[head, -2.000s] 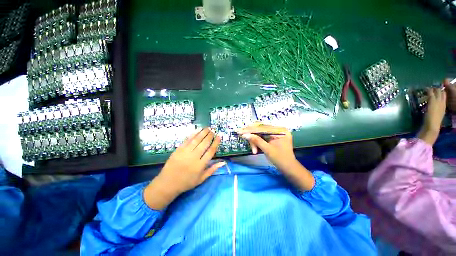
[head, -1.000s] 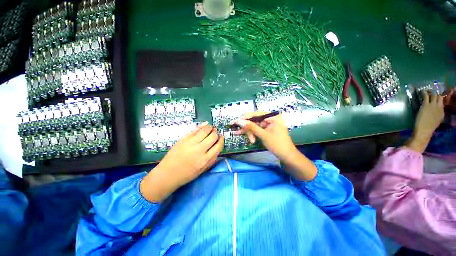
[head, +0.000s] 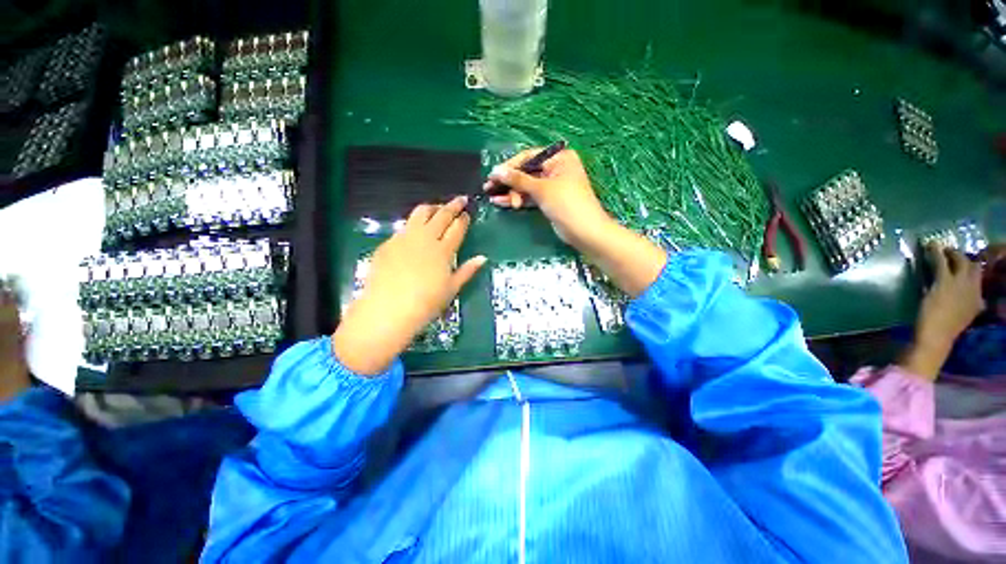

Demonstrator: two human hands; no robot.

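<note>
My right hand (head: 548, 190) holds a thin dark pen-like tool (head: 547, 154), its tip low near the right edge of the dark pad (head: 386, 183). My left hand (head: 413, 273) is palm down over the left circuit board panel (head: 445, 327), its fingertips at the pad's lower right corner, close to the tool tip. Whether the left fingers pinch something small cannot be told. A second panel (head: 539, 308) lies bare before me. A third panel (head: 605, 297) is partly hidden by my right forearm.
A heap of green wires (head: 673, 154) lies mid-bench, with red-handled pliers (head: 782, 229) right of it. A wrapped post (head: 512, 50) stands behind. A black tray (head: 302, 237) with several panels is at left. More panels (head: 845, 220) and a person's pink sleeve are at right; another person's blue sleeve is at far left.
Both hands have moved up and away from the middle panel to the dark pad's right edge. The view has shifted slightly. Another person's hand and sleeve now show at the far left.
</note>
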